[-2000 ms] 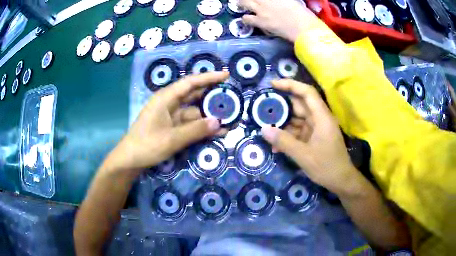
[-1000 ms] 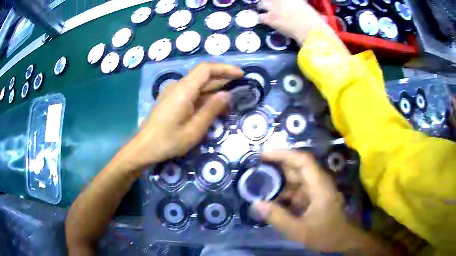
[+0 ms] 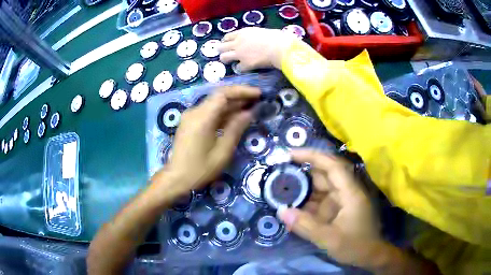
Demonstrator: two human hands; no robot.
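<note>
My right hand holds a black-rimmed disc with a white ring and dark grey centre between thumb and fingers, above the blister tray. My left hand is over the tray's upper part, fingers and thumb around a dark disc that is blurred and seen at a slant. Several discs sit in the tray pockets, such as a seated disc in the lowest visible row. My hands hide some pockets.
A coworker's yellow sleeve crosses from the right, the hand over loose discs on the green bench. A red parts bin holds discs. A small clear box lies left, a second blister tray right.
My hands were side by side, each holding a disc face up; the right has moved down and the left disc is now tilted. The coworker's hand has shifted left over the loose discs. The view has shifted.
</note>
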